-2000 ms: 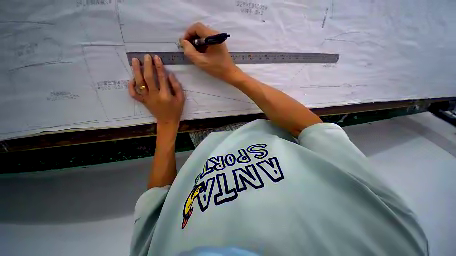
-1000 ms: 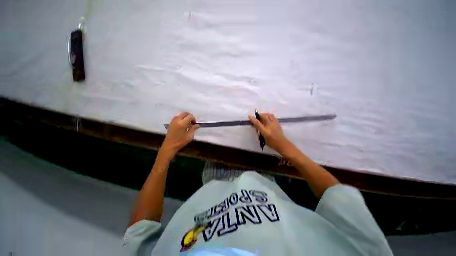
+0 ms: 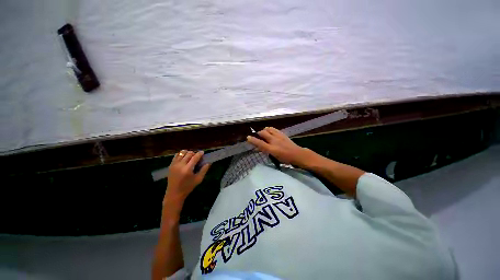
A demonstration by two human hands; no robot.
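Observation:
The steel rule (image 3: pixel 315 123) is held in front of my body, across the table's near edge, its right end higher in the view and near the brown band. My left hand (image 3: pixel 185 170) grips it near its left end. My right hand (image 3: pixel 277 145) holds it near the middle, with the marking pen (image 3: pixel 254 132) also in that hand; only the pen's tip and part of its dark barrel show. The white pattern sheet (image 3: pixel 181 65) lies on the table beyond both hands.
A dark brown-black oblong (image 3: pixel 80 59) with a silver bar lies on the sheet at the upper left. The table's brown wooden edge (image 3: pixel 405 113) has pale handwriting, above a dark green side (image 3: pixel 98 199). Pale floor shows at lower left and right.
The rule has come off the sheet toward my body and tilted, held by both hands. The view has shifted along the table from the drawn outlines to a plainer part of the sheet.

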